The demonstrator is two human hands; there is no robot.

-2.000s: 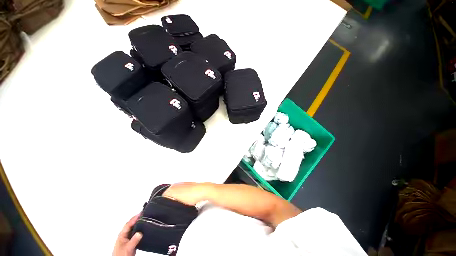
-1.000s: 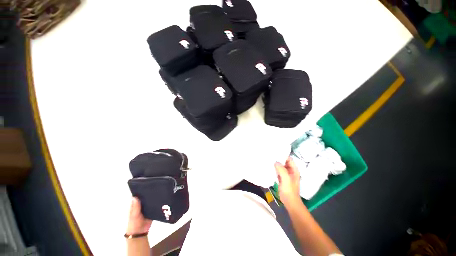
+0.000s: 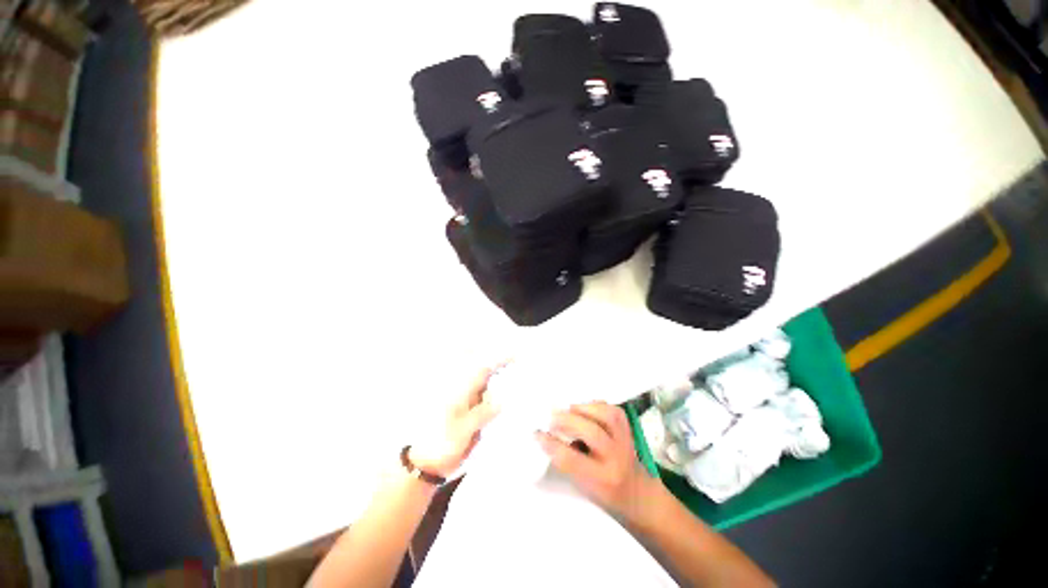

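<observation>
Black boxy bags with small white logos are piled on the white table (image 3: 287, 287); one bag (image 3: 534, 167) sits high at the front left of the pile, and another (image 3: 715, 258) stands at its right. My left hand (image 3: 457, 423) and my right hand (image 3: 592, 450) are close together at the table's near edge, below the pile. Their fingers are bent around thin white material (image 3: 517, 427) between them. It merges with the white tabletop and white clothing, so its outline is hard to see. No black bag is in my hands.
A green crate (image 3: 845, 402) holding crumpled white wads (image 3: 747, 431) is against the table edge at my right. Dark floor with a yellow line (image 3: 931, 304) lies beyond it. A brown carton (image 3: 58, 264) and shelving are at the left. Brown pieces (image 3: 190, 14) lie at the far left.
The black bag has left my left hand, and the pile has an added bag on its front left. My right hand has moved from the crate to beside my left hand. The view has shifted.
</observation>
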